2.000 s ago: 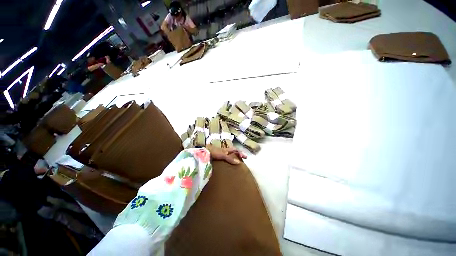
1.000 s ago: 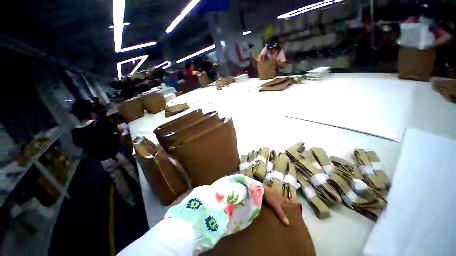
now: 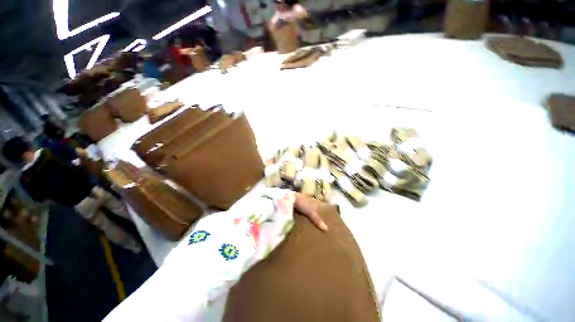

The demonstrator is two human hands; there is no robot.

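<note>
A brown handbag (image 3: 306,270) stands close in front of me at the bottom centre, its lower part cut off by the picture's edge. My left hand (image 3: 311,210), in a floral sleeve, is on the bag's top edge. Its thumb lies on the near face and the other fingers are mostly hidden behind the edge. My right hand is not in view. The inside of the bag does not show.
Several brown bags (image 3: 220,163) stand at left on the white table (image 3: 466,207). Bundled tan straps (image 3: 353,165) lie just beyond my hand. Flat bags (image 3: 524,50) lie at far right. A person (image 3: 60,179) is in the aisle at left; others are across the table.
The view has swung left and back, now tilted, and shows more of the held bag than one second ago. My left hand stays at the bag's top edge.
</note>
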